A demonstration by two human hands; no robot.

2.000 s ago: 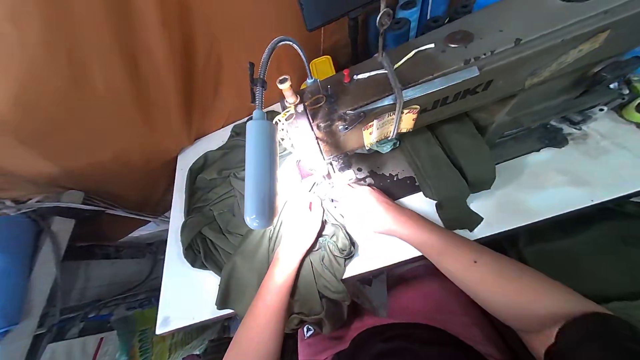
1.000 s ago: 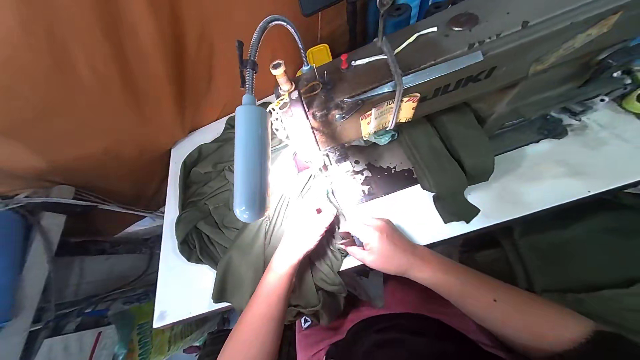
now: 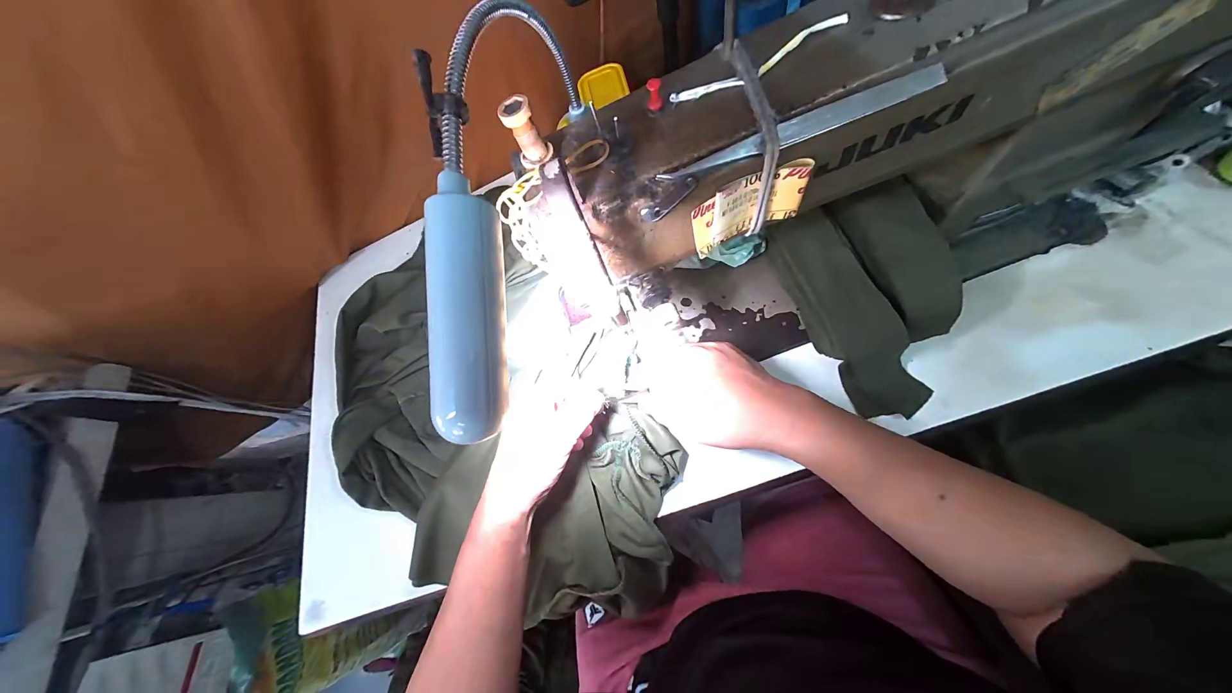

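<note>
Dark green fabric (image 3: 597,520) lies bunched on the white table and hangs over its front edge, below the needle area of a Juki sewing machine (image 3: 866,144). My left hand (image 3: 544,433) rests on the fabric with curled fingers, left of the presser foot (image 3: 624,300). Close to the foot on its right side, my right hand (image 3: 712,390) holds the fabric's edge. Strong lamp glare washes out the fingertips and the cloth between the hands. Teal stitching shows on the fabric just below them.
A blue-grey lamp (image 3: 465,318) on a flexible neck hangs left of the machine head. Dark green strips (image 3: 866,298) drape over the machine bed at right. The white table (image 3: 356,568) ends at the left and front. An orange-brown curtain (image 3: 192,192) hangs behind.
My right hand has moved up and inward, back to the fabric beside the presser foot, from nearer the table's front edge one second ago. My left hand stays on the cloth.
</note>
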